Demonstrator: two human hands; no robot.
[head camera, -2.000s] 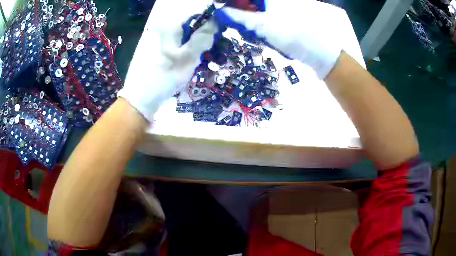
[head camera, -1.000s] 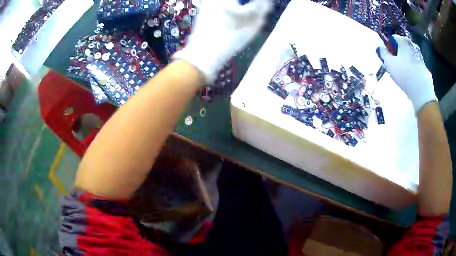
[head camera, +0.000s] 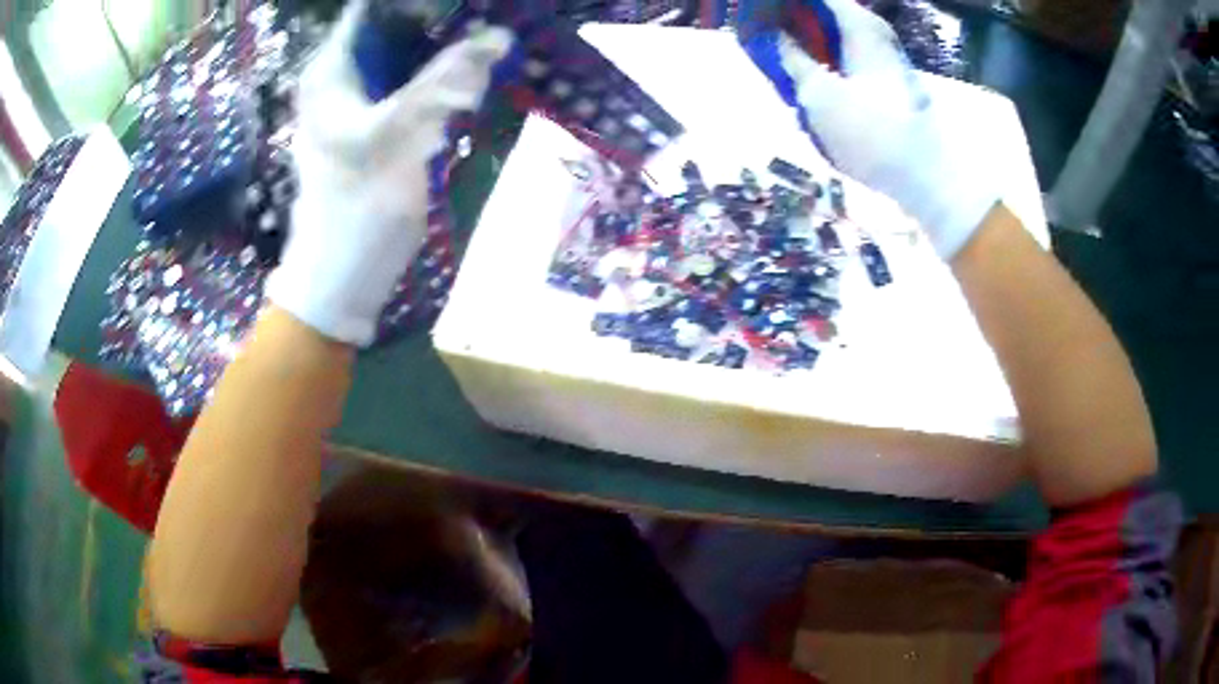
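Note:
My left hand (head camera: 368, 174), in a white glove with blue fingers, holds a dark blue PCB panel (head camera: 588, 83) with red wires at the upper left. The panel reaches over the foam box's back left edge. My right hand (head camera: 869, 114), gloved the same way, is closed around a red-handled tool (head camera: 810, 30) above the back of the box; the tool's jaws are not clear. A heap of single PCBs (head camera: 729, 274) with red wires and white discs lies in the white foam box (head camera: 695, 434).
Stacked PCB panels (head camera: 187, 301) lie left of the box, and more (head camera: 194, 154) behind them. A red stool (head camera: 118, 434) stands at the bench's left. The green bench edge (head camera: 562, 492) runs in front. A brown cardboard box (head camera: 896, 621) is below.
My left hand has come back from the panel stacks with a panel, toward the box. My right hand has moved from the box's right side to above its back. The view has turned.

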